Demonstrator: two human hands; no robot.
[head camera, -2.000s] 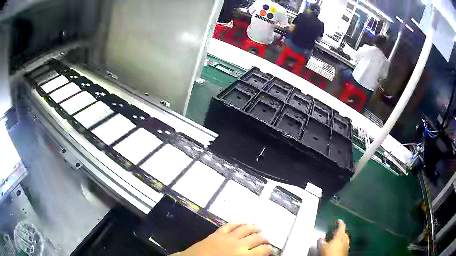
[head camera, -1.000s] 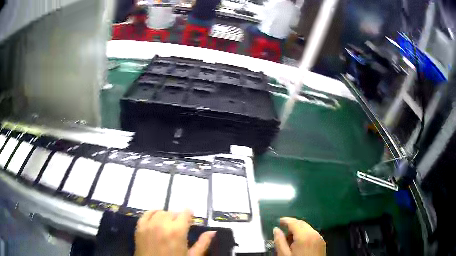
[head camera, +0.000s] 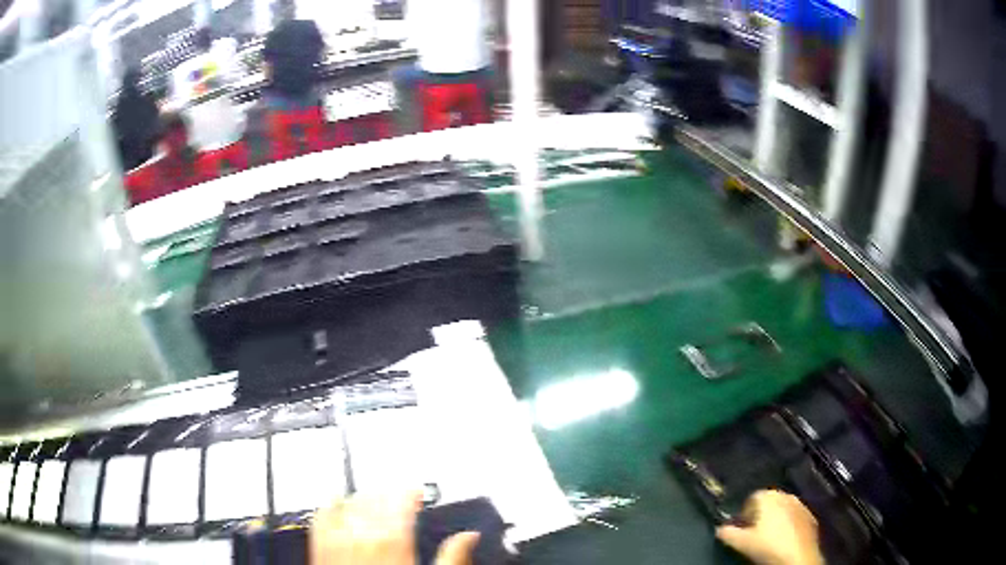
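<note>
My left hand (head camera: 370, 532), cut off by the bottom edge, is closed over a black block (head camera: 469, 523) at the near edge of the infeed track. Phone middle frames (head camera: 237, 480) stand side by side on the track, their windows looking white. A blank white plate (head camera: 480, 408) lies at the track's right end. My right hand (head camera: 778, 528) is at the left part of a black component tray (head camera: 811, 441) at lower right. Its fingertips are blurred against the tray, and whether it holds anything cannot be told.
A thick black tray stack (head camera: 353, 265) stands behind the track on the green surface (head camera: 618, 265). A thin open metal frame (head camera: 728, 351) lies on the green. A white post (head camera: 524, 132) rises behind. Several people (head camera: 292, 55) are at the back near red stools.
The view has swung right, bringing the component tray fully into sight. My right hand has moved from beside the track to the tray. My left hand remains on the black block.
</note>
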